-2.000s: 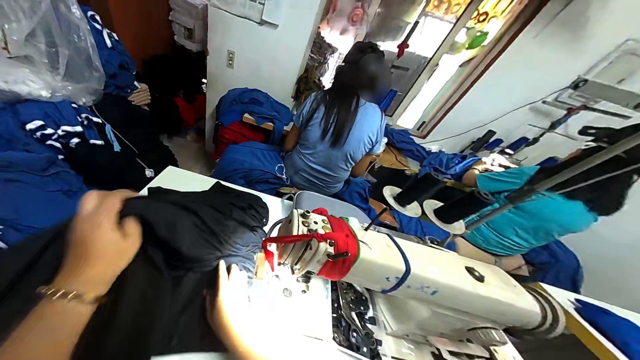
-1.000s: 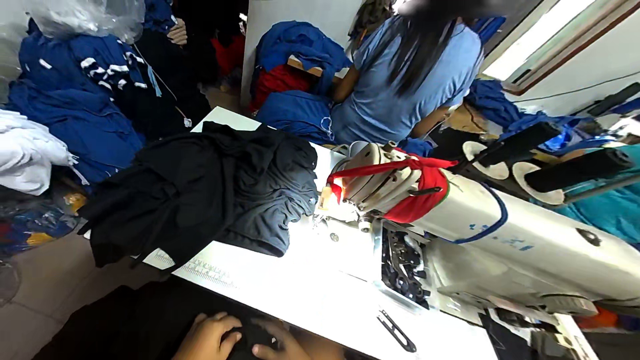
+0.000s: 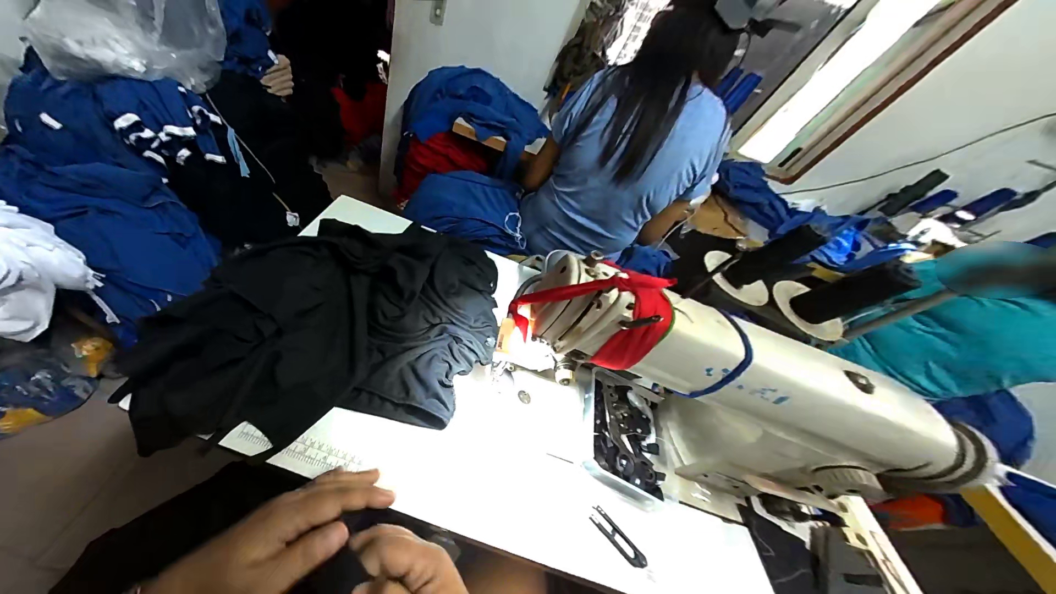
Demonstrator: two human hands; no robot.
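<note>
Low in the view, at the table's near edge, my left hand (image 3: 276,536) and my right hand (image 3: 408,561) are close together on black fabric (image 3: 351,528) over my lap. The fingers of both grip this fabric. Beyond them a heap of black garments (image 3: 330,322) lies on the white sewing table (image 3: 404,470), reaching the needle area of an industrial sewing machine (image 3: 726,355) with a red cloth (image 3: 635,330) tied round its head. Black thread snips (image 3: 617,536) lie on the table at the right. A clear-lidded tray of small dark parts (image 3: 627,437) is beside the machine bed.
A person in a blue shirt (image 3: 627,157) sits beyond the table, and another in teal (image 3: 973,330) is at the right. Blue garments (image 3: 107,190) and white cloth (image 3: 37,264) are piled at the left. Black thread cones (image 3: 858,289) stand behind the machine.
My hands have left the black garments on the table, which they held two seconds ago, and moved down to my lap. The view has shifted. The garments now lie loose by the machine.
</note>
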